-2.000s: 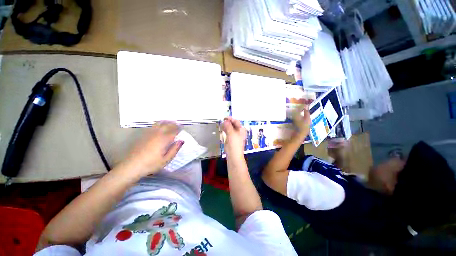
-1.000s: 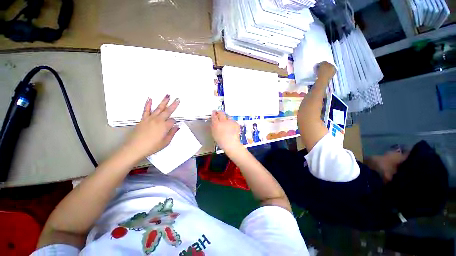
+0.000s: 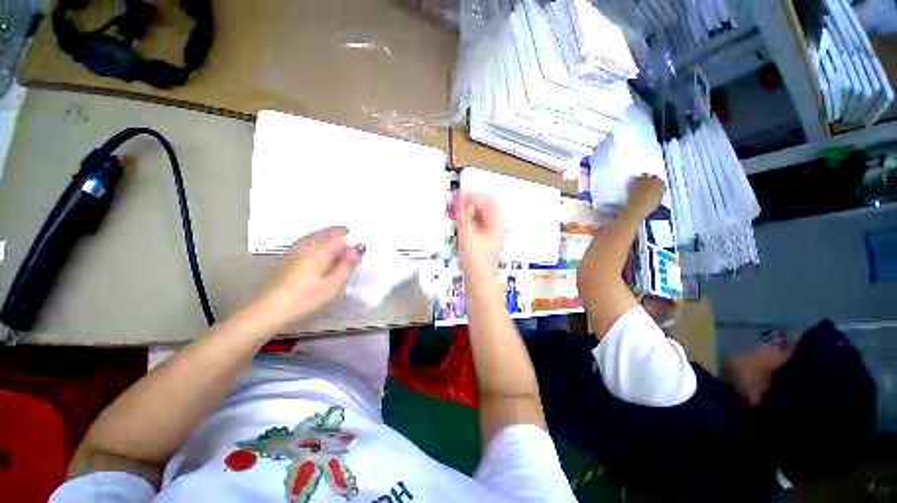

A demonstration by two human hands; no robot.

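Observation:
A stack of flat white boards with rounded corners (image 3: 344, 187) lies on the bench in front of me. My left hand (image 3: 320, 267) is at the stack's near edge, thumb and fingers pinching a small white sheet (image 3: 382, 282), which looks blurred and hangs at the near side. My right hand (image 3: 478, 228) is raised between the stack and a second white board (image 3: 526, 211). Its fingers are curled together; whether they hold something small is too blurred to tell. A black electric screwdriver (image 3: 64, 241) lies at the left with its cord looping toward me.
Colourful printed sheets (image 3: 556, 291) lie under the second board. Tall white board stacks (image 3: 551, 88) stand at the far right. A coworker's arm (image 3: 615, 255) reaches in from the right. A black head strap (image 3: 123, 54) lies on cardboard, far left. A red stool (image 3: 29, 447) is below.
My left hand, spread on the boards a second ago, now pinches the white sheet and has lifted it. My right hand has moved up from the stack's near right corner. The camera view has shifted slightly.

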